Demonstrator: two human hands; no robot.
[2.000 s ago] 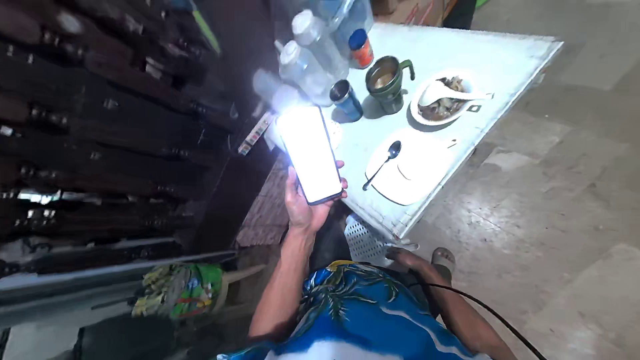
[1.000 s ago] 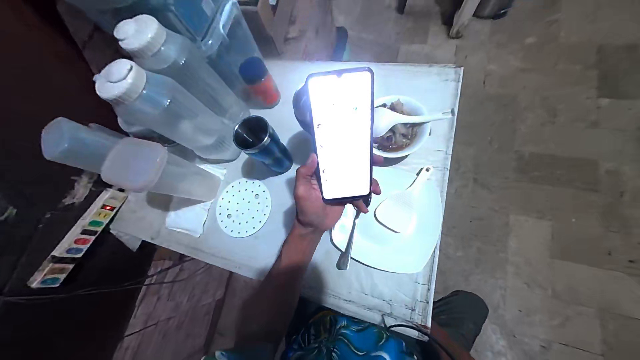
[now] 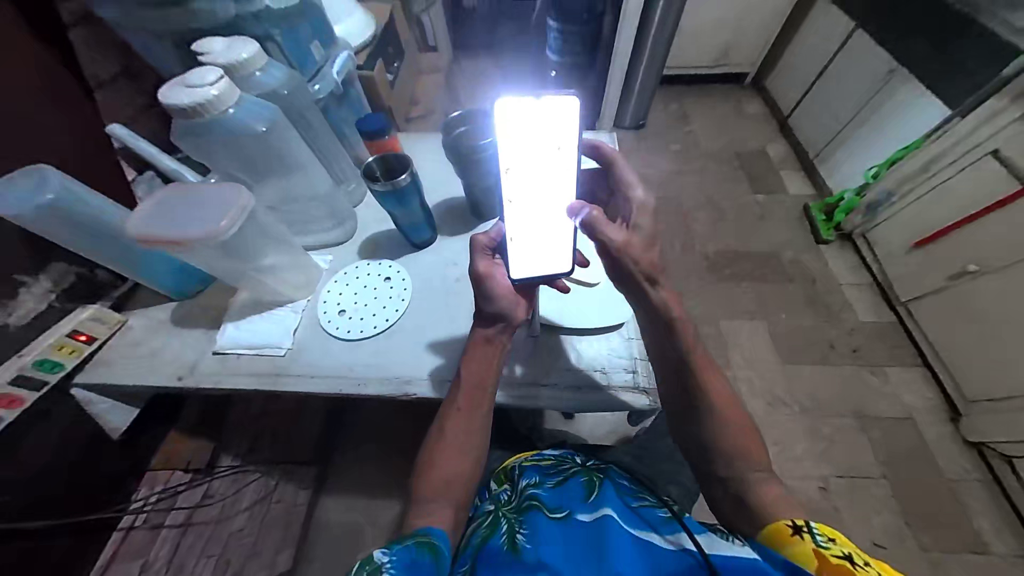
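A smartphone [image 3: 538,188] with a glaring white screen stands upright in my left hand [image 3: 500,280], whose fingers wrap its lower end. My right hand [image 3: 620,212] is at the phone's right edge, its thumb at the screen's side and its fingers partly behind the phone. Behind the phone, a white plate [image 3: 588,308] shows on the table, with part of a spoon handle beside my left wrist. A dark mug [image 3: 472,164] is partly covered by the phone. Left of it stands a blue steel tumbler [image 3: 404,204]. The bowl seen earlier is hidden.
Large plastic bottles [image 3: 256,160], a lidded pitcher [image 3: 232,244], a blue-tinted container [image 3: 88,224] and a red jar with a blue lid [image 3: 378,134] crowd the table's left. A perforated white disc [image 3: 365,299] lies near a folded napkin [image 3: 260,324]. A power strip [image 3: 56,360] is at far left.
My right hand has come up from low at the right to the phone's right edge. My left hand keeps hold of the phone. The view has shifted strongly.
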